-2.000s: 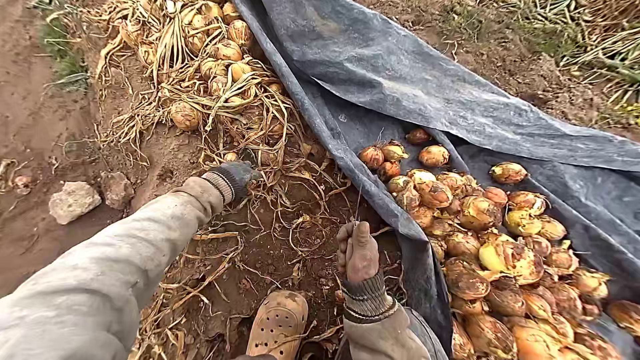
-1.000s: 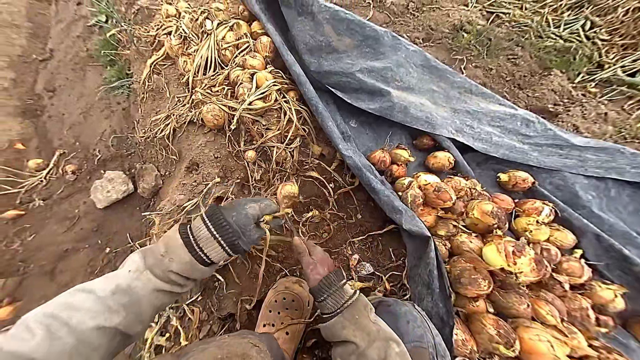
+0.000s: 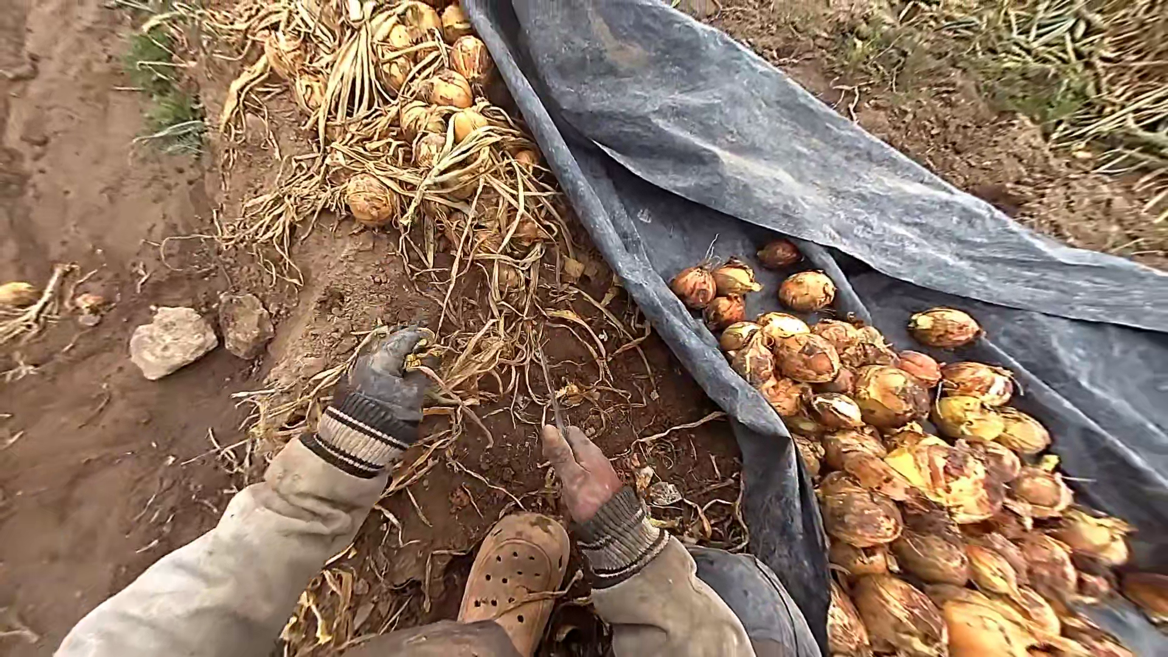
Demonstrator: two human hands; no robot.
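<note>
My left hand (image 3: pixel 388 370), in a dark glove with a striped knit cuff, is closed around the dry stalk of an onion plant (image 3: pixel 443 397); no bulb shows in it. My bare right hand (image 3: pixel 580 470) grips a thin knife (image 3: pixel 551 388) that points up and away from me, over soil and loose roots. Ahead of my left hand lies a heap of onions with dry tops (image 3: pixel 447 91), one onion (image 3: pixel 370 200) at its near edge. To the right, many trimmed onions (image 3: pixel 890 397) rest on a dark tarp (image 3: pixel 693 119).
Two stones (image 3: pixel 173 342) lie on the soil left of my left hand. The tarp's folded edge (image 3: pixel 675 319) runs diagonally past my right hand. My clog (image 3: pixel 516 570) stands between my forearms. Another onion (image 3: pixel 18 294) with a dry top is at the far left.
One second ago a small onion stood by my left hand's fingers, with both hands close together; it no longer shows there. My hands have since moved apart, my left hand to the left.
</note>
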